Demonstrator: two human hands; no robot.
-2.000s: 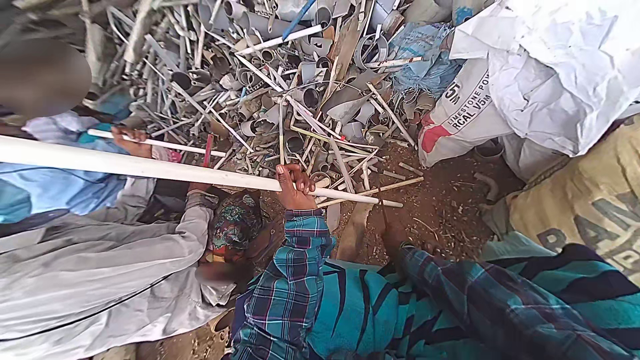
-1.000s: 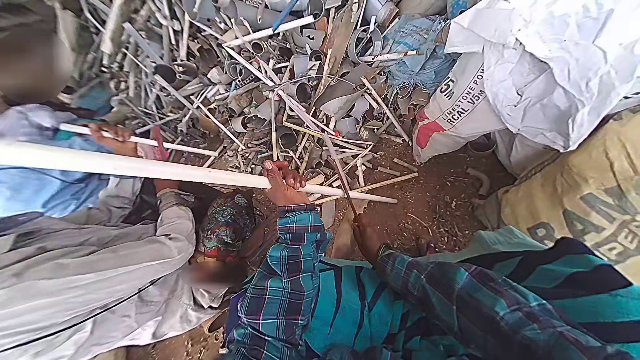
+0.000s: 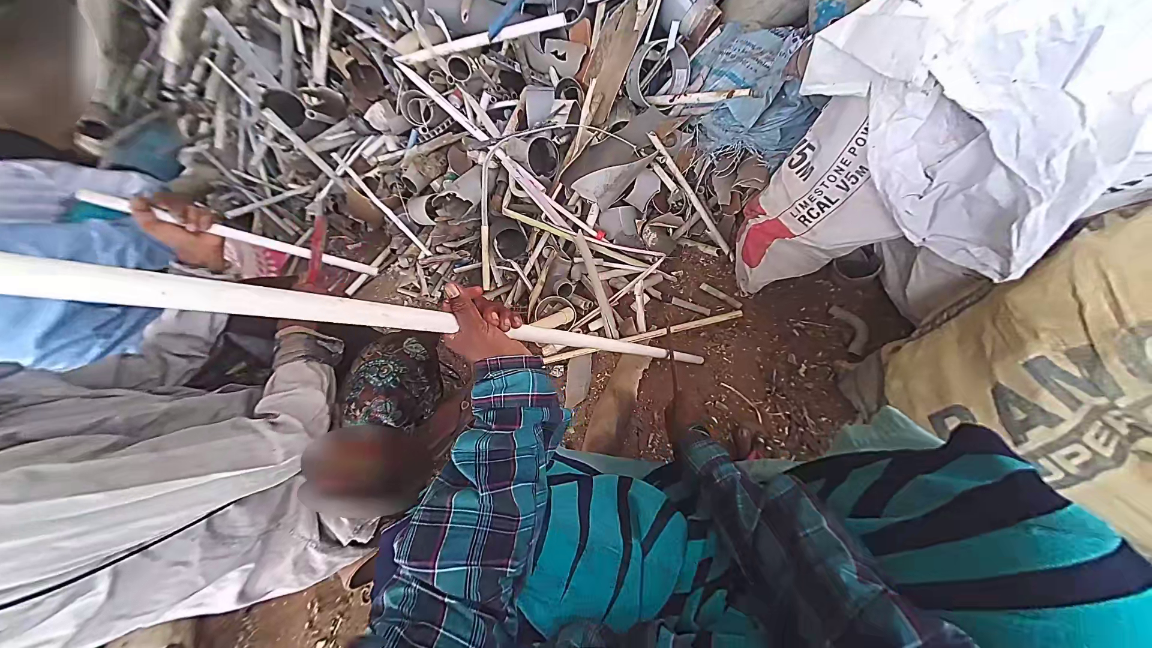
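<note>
My left hand (image 3: 481, 324) is closed around a long white plastic pipe (image 3: 360, 309), whose far part runs out at the left edge and whose end lies to the right of the hand. A thin dark blade (image 3: 670, 382) crosses the pipe close to that right end. My right hand (image 3: 691, 425) is at the blade's lower end, near the cuff of the plaid sleeve. It is dark and blurred against the soil, with its fingers mostly hidden.
A heap of cut pipe pieces (image 3: 540, 153) fills the ground ahead. White sacks (image 3: 810, 198) and a tan sack (image 3: 1035, 360) stand at the right. Co-workers sit at the left; one's hand (image 3: 184, 229) holds a thinner white pipe (image 3: 270, 243).
A second ago the blade slanted up past the pipe over the heap; it has come down across the pipe's end, and my right hand has moved lower. My left hand keeps hold of the pipe.
</note>
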